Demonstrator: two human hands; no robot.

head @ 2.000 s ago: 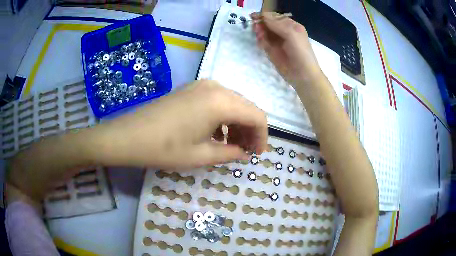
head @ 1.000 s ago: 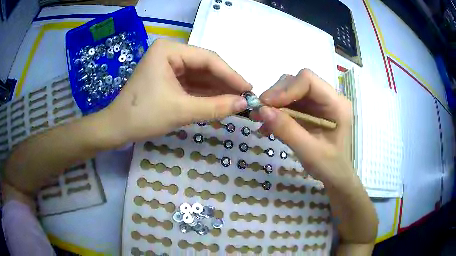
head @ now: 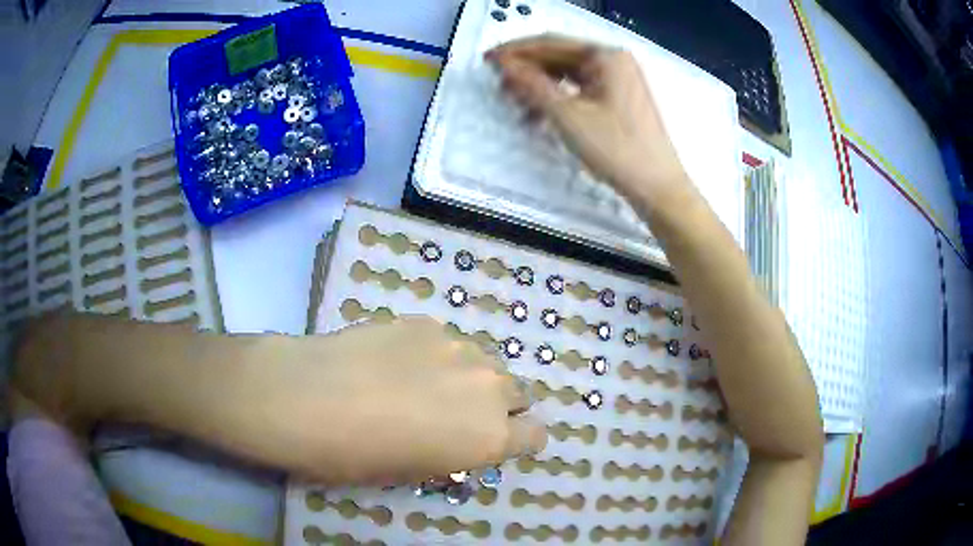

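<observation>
The slotted board (head: 585,483) lies in front of me with dark round parts (head: 549,318) with silvery centres in its upper slots. My left hand (head: 448,389) is low over the board, back up, partly covering the pile of metal caps (head: 459,490); its fingertips are hidden or blurred, so its hold cannot be told. My right hand (head: 587,101) is over the white tray (head: 459,160), blurred, fingertips close together near the tray's upper left; what it holds cannot be made out. A few dark parts sit in the tray's far left corner.
The blue bin (head: 350,80) of metal caps stands at upper left. A second slotted board (head: 69,240) lies left, partly under my left arm. A black tray (head: 694,43) is at the far side. Stacked white trays (head: 827,320) stand at right, beyond my right forearm.
My hands were together above the board, with a part and the stick between them. They have parted: left down to the metal cap pile, right up over the white tray. The camera view has shifted.
</observation>
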